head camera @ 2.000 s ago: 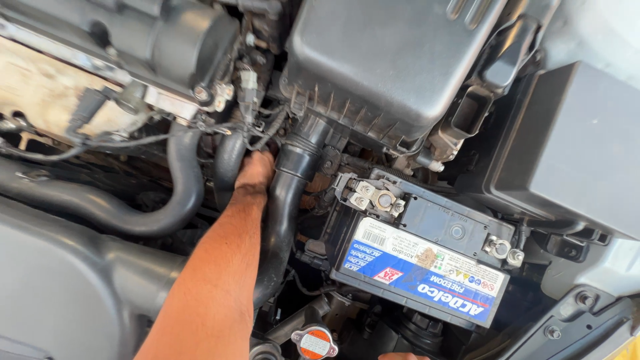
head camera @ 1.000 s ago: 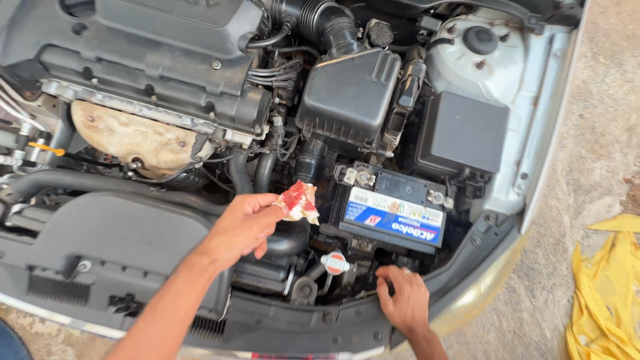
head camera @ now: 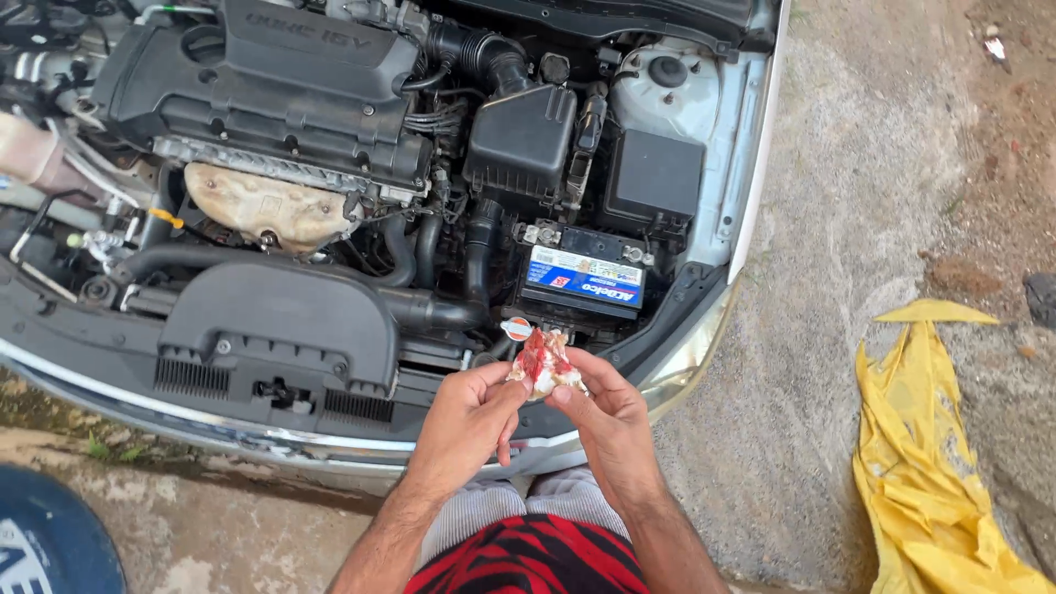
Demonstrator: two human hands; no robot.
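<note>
A crumpled white cloth or tissue with red stains (head camera: 546, 363) is pinched between both my hands, over the front edge of the engine bay. My left hand (head camera: 466, 425) grips its left side and my right hand (head camera: 610, 417) its right side, thumbs on top. Just beyond it lies the radiator cap (head camera: 516, 329) with its orange and white top. Behind and to the right sits the ACDelco car battery (head camera: 584, 276), its terminals on the far side.
The black engine cover (head camera: 289, 91) and the air filter box (head camera: 524, 136) lie farther back. A black fuse box cover (head camera: 656, 177) is right of them. Yellow cloth (head camera: 924, 445) lies on the concrete at right; a blue round container (head camera: 54, 536) stands at lower left.
My left hand came up out of the engine bay, then held the stained cloth alone. Now my right hand has left the spot beside the battery and holds it too. The view has pulled back.
</note>
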